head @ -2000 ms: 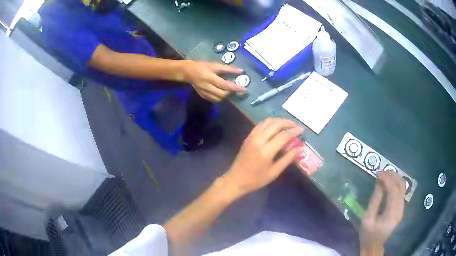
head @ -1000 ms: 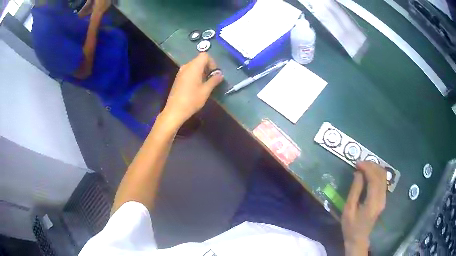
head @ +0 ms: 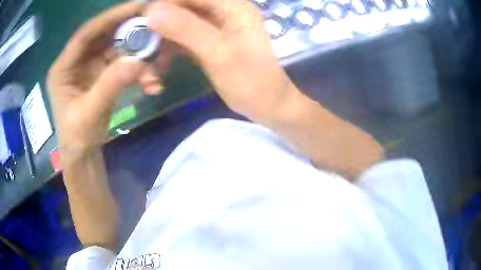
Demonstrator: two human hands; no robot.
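Observation:
A round component [head: 138, 38], a dark disc with a bright silver ring, is held up close to the camera. My left hand [head: 89, 87] grips it from the left and below with fingers and thumb. My right hand [head: 221, 47] meets it from the right, its fingertips at the disc's upper right edge; blur hides whether they grip it or only touch it. The clear blister tray [head: 348, 29] with rows of round pieces lies behind and to the right. The four-position holder cannot be made out.
A green label [head: 122, 116] and part of a red label [head: 56, 160] are at the bench edge. At the left are a white paper [head: 37, 118], a thin pen [head: 26, 145], a blue document tray [head: 11, 132] and a blurred white bottle [head: 11, 96].
The view has swung right, bringing the blister tray in. My left hand has left the bench edge near the pen and now holds a component up beside my right hand. The other person's arm is gone.

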